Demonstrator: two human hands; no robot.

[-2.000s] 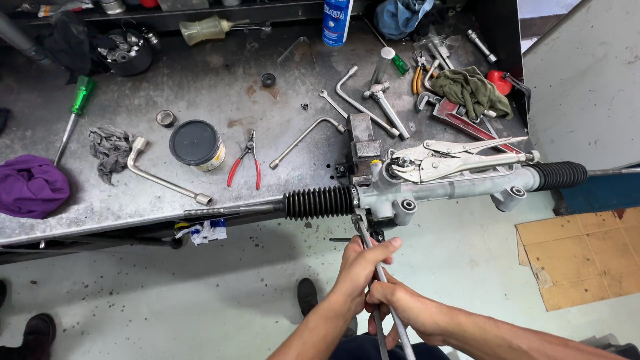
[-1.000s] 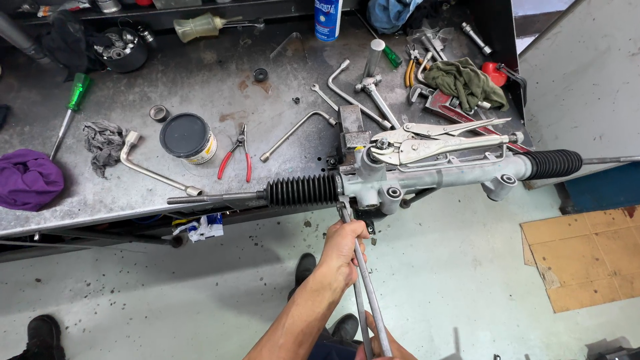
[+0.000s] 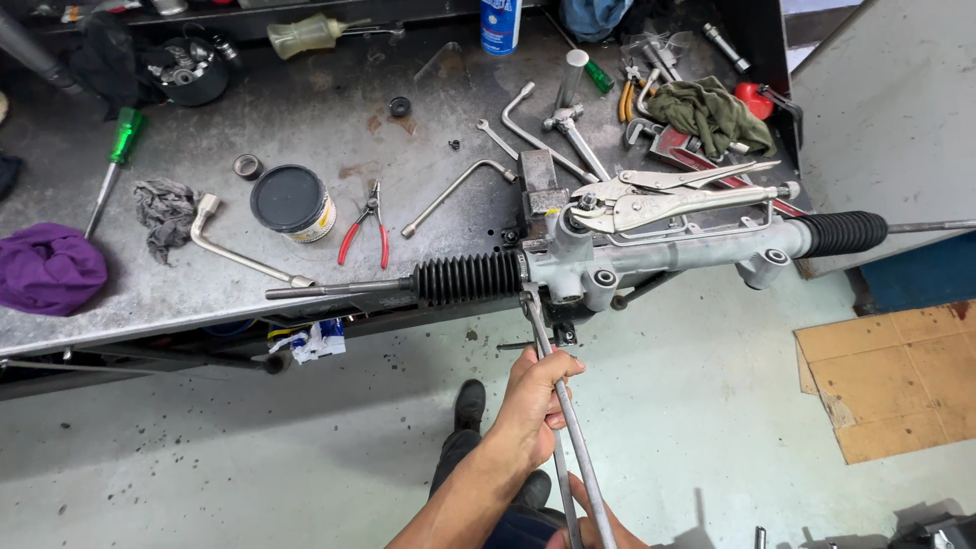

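Observation:
My left hand (image 3: 536,396) grips long-handled metal pincers (image 3: 576,435) just below their jaws. The jaws meet the clamp band at the inner end of the left black rubber bellows (image 3: 469,277) on a steering rack (image 3: 656,254). Low in the view, my right hand (image 3: 598,526) is on the handle ends, partly cut off by the frame edge. The rack sits in a bench vise (image 3: 541,183) at the bench's front edge. Locking pliers (image 3: 656,207) lie across the rack housing, their jaws at the input shaft. A threaded tie rod (image 3: 335,289) sticks out to the left.
On the metal workbench (image 3: 366,137) lie red-handled pliers (image 3: 366,225), a black-lidded tub (image 3: 292,202), L-shaped socket wrenches (image 3: 248,248), a ball-peen hammer (image 3: 576,130), a green-handled screwdriver (image 3: 114,160), a purple cloth (image 3: 49,268) and a green rag (image 3: 709,114). Cardboard (image 3: 892,381) covers floor at right.
Two seconds ago both hands were close together near the jaws; since then my right hand has moved down to the handle ends. My left hand stays near the jaws.

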